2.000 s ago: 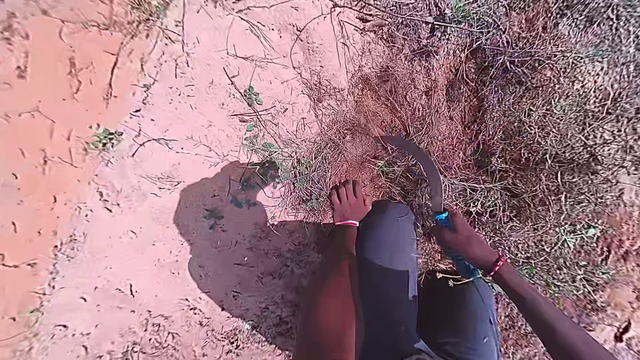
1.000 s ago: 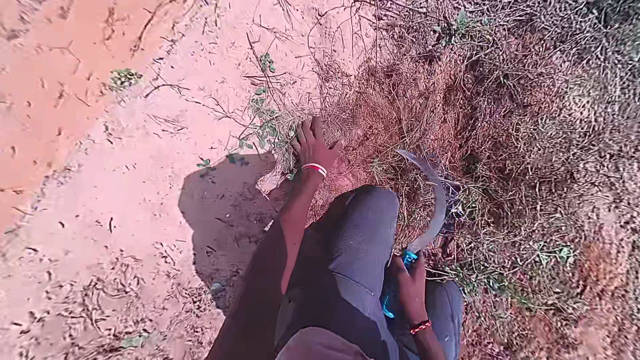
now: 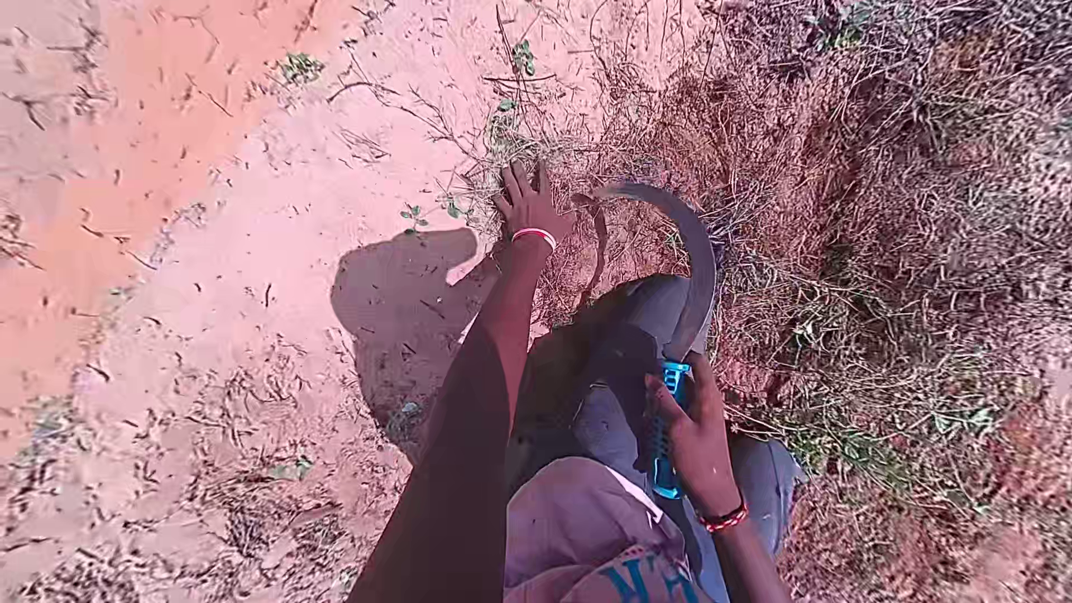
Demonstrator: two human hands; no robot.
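Observation:
My right hand [image 3: 699, 440] grips the blue handle of a sickle [image 3: 699, 260] over my right thigh. The sickle's curved metal blade points away from me, and its tip hooks left toward my other hand. My left hand [image 3: 532, 205], fingers spread, reaches to the dry grass [image 3: 578, 155] on the ground, just left of the blade tip; whether it touches any stems is hard to tell. A few small green leaves stand beside its fingers.
Dense dry grass and thin stems [image 3: 846, 251] cover the ground on the right. Pinkish bare soil [image 3: 276, 218] with scattered twigs lies on the left, partly under my shadow [image 3: 406, 301]. My bent knees in grey trousers [image 3: 603, 419] are below the blade.
The sickle has come up from beside my right knee, and its blade now curves leftward, closer to my left hand. My left hand has moved forward from near my knee, where it was two seconds ago.

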